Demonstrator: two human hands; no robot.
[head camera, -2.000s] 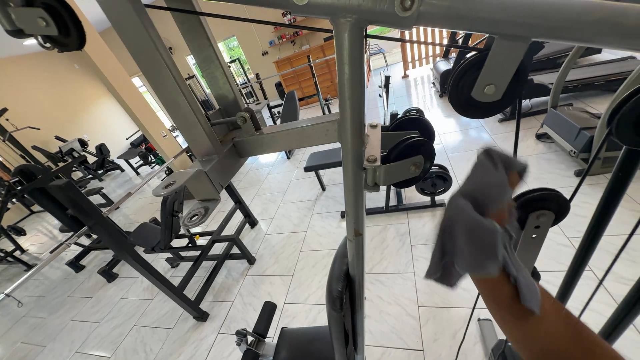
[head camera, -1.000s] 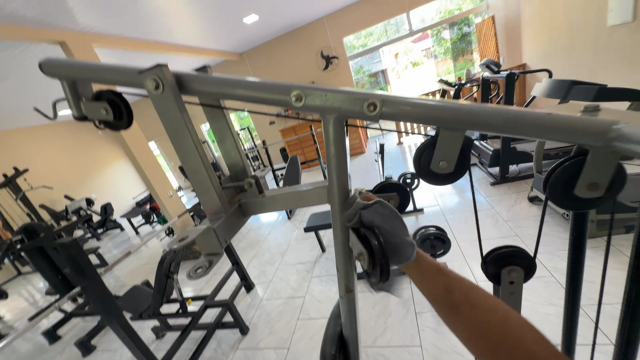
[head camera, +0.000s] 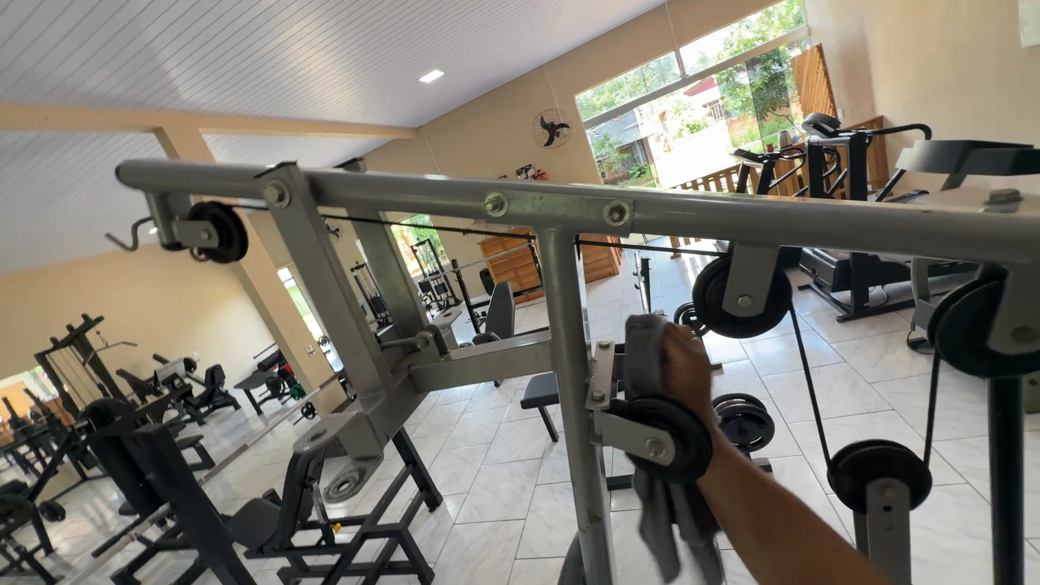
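My right hand (head camera: 687, 370) holds a grey cloth (head camera: 644, 349), its fingers closed around the upper part. The hand is just behind and above a black pulley wheel (head camera: 670, 439) bracketed to the grey metal upright (head camera: 569, 366) of a cable machine. The cloth's lower end hangs below that wheel. A long grey top beam (head camera: 455, 195) crosses above the hand. Another pulley (head camera: 741, 296) hangs from the beam at the hand's upper right, with a black cable (head camera: 808, 382) running down from it. My left hand is out of view.
A lower pulley (head camera: 879, 475) and a dark post (head camera: 1006, 471) stand at the right. A slanted steel post (head camera: 325, 284) and a bench machine (head camera: 268, 508) are at the left. Weight plates (head camera: 743, 422), treadmills (head camera: 853, 268) and a wooden cabinet (head camera: 512, 260) stand farther off on the tiled floor.
My right hand, with the grey cloth, has moved left from beside the right-hand pulleys to the upright's pulley, where the cloth now hangs down behind the wheel. The view has tilted up.
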